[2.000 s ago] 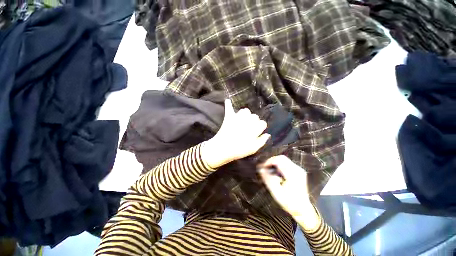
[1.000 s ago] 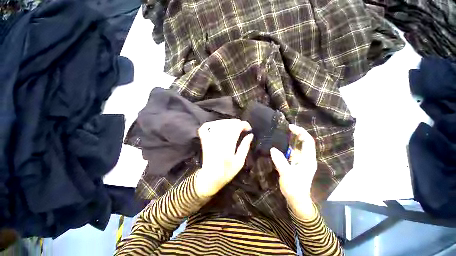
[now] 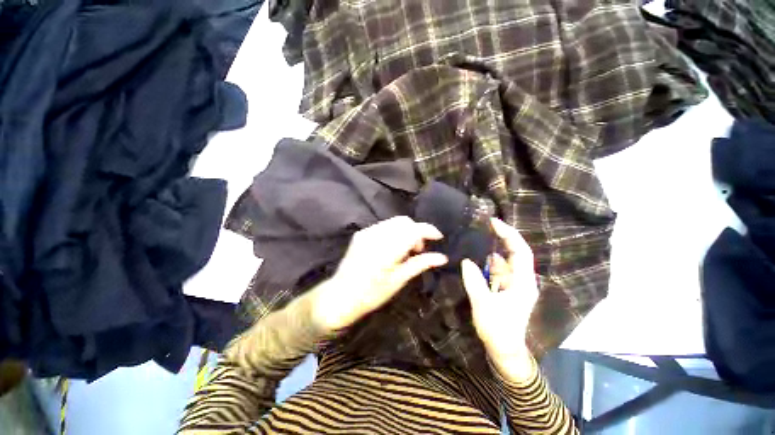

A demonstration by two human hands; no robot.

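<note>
A brown plaid garment (image 3: 425, 110) with cream check lines lies spread across the table centre. Its plain dark grey-brown lining (image 3: 310, 200) is bunched at the left. A small black inner piece (image 3: 446, 208) lies between my hands. My left hand (image 3: 382, 263) pinches the dark cloth between thumb and fingers at the black piece's left side. My right hand (image 3: 506, 293) is at its right side, thumb and fingers curled around a small tool (image 3: 487, 272). Only a bit of its blue handle shows; its tip is hidden.
Navy garments (image 3: 110, 170) are piled at the left, and more navy cloth (image 3: 743, 280) is at the right edge. A darker plaid pile (image 3: 731, 55) lies at the upper right. The white tabletop (image 3: 659, 221) shows between them. Blue-grey floor (image 3: 127, 403) shows at the bottom.
Two seconds ago my left hand lay across the cloth and my right hand was lower and blurred. Both now meet at the black piece. My left hand has since shifted slightly right. The view has drifted left.
</note>
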